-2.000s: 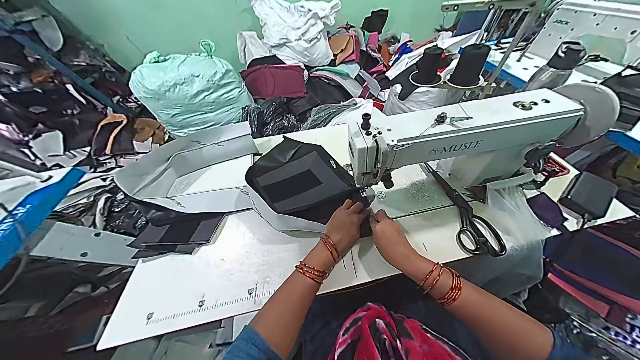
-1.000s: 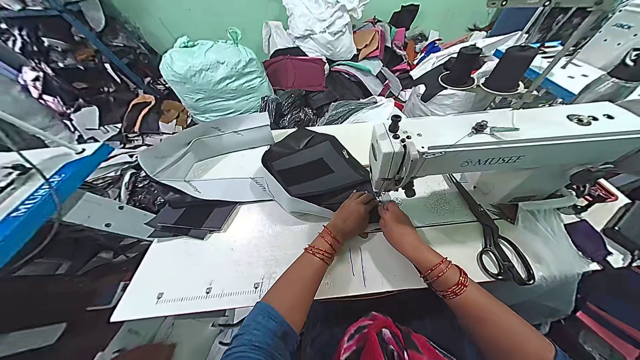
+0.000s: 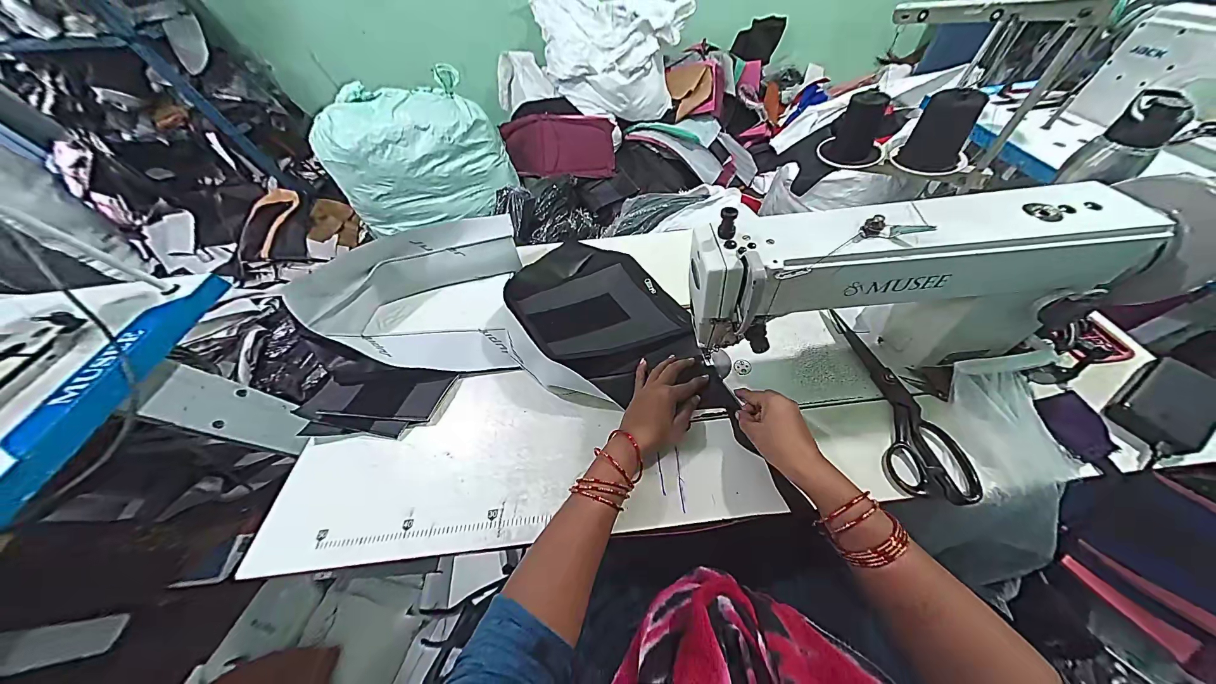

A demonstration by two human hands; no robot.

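Note:
A white Musee sewing machine [image 3: 912, 261] stands on a white table. Under its needle area lies the near right corner of a black fabric panel [image 3: 608, 313] with a grey patch. My left hand [image 3: 662, 404] presses down on the panel just left of the presser foot, fingers spread. Between the fingertips of my right hand [image 3: 774, 427] is a black fabric edge or strip [image 3: 724, 394], right in front of the foot. A long light grey strip with handwriting [image 3: 408, 261] curves out to the left of the panel. What lies beneath my left palm is hidden.
Black-handled scissors [image 3: 907, 418] lie right of my right hand, beside the machine's base. Dark flat pieces [image 3: 380, 399] are stacked on the table's left part. Behind stand black thread cones [image 3: 940, 133], a tied pale green bag [image 3: 413, 157] and heaped fabric. A plastic sheet [image 3: 1007, 437] hangs at right.
A black strip now shows below my right fingertips, running toward the table's front edge. My right hand has moved slightly away from my left hand.

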